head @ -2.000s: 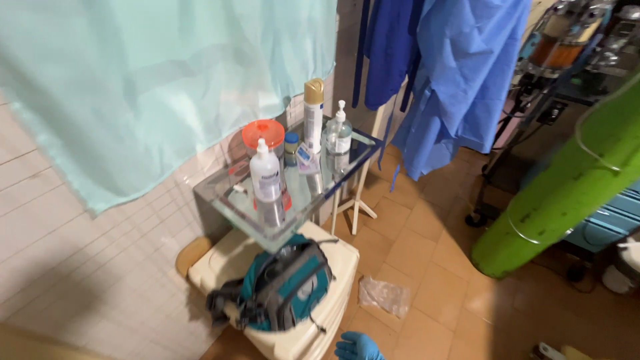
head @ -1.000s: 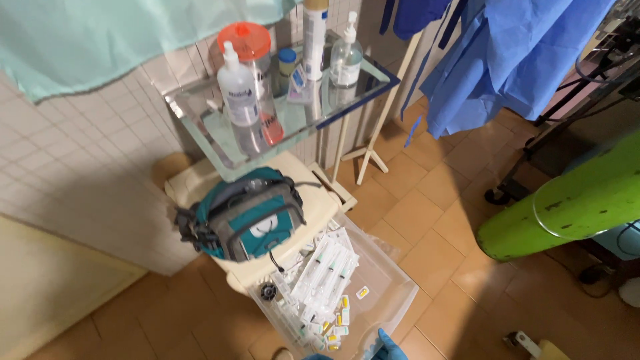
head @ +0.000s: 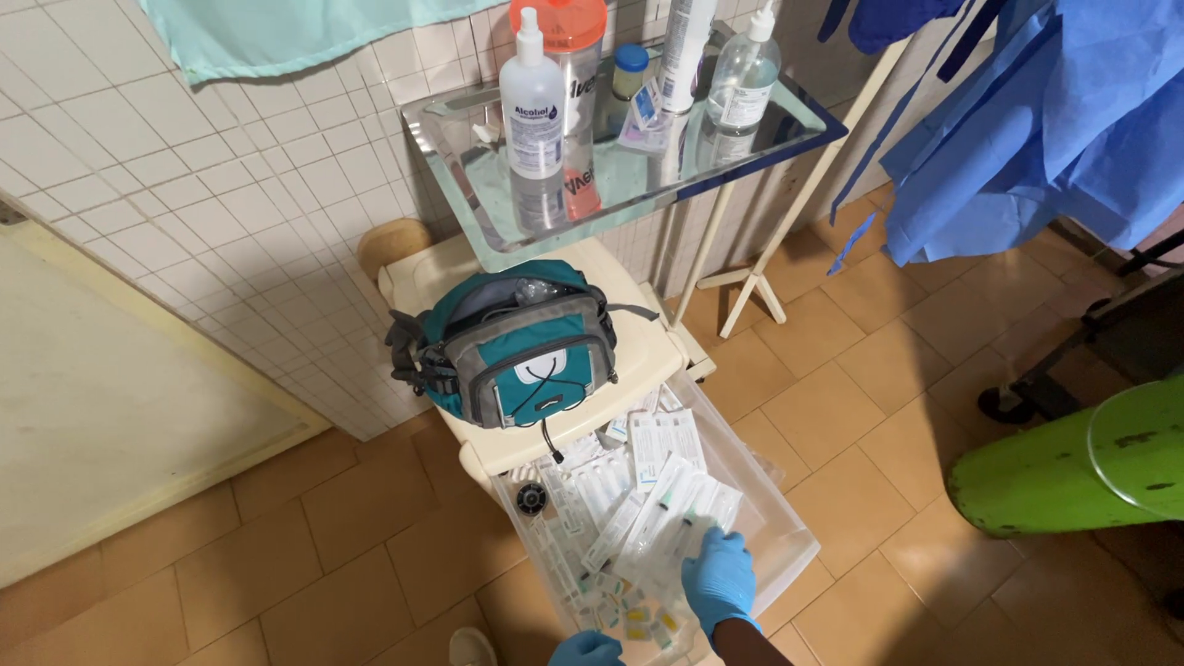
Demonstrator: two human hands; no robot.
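My right hand (head: 720,578), in a blue glove, reaches into an open translucent plastic drawer (head: 772,518). Its fingertips touch the lower end of the wrapped syringes (head: 680,518); whether they grip one cannot be told. My left hand (head: 586,649), also gloved in blue, is at the drawer's near end and partly cut off by the bottom edge of the view. Small packets with yellow parts (head: 638,614) lie between the hands. More paper-and-plastic packages (head: 664,444) fill the back of the drawer, beside a round black object (head: 531,499).
A teal and grey waist pack (head: 532,356) rests on the cream cabinet top (head: 638,347). Above stands a metal tray (head: 490,245) with an alcohol bottle (head: 532,120), a pump bottle (head: 743,79) and a spray can (head: 686,55). A green gas cylinder (head: 1073,462) lies at the right.
Two seconds ago the drawer's contents were not in view; one second ago it stood open. My right hand has since moved farther into the drawer, to the wrapped syringes.
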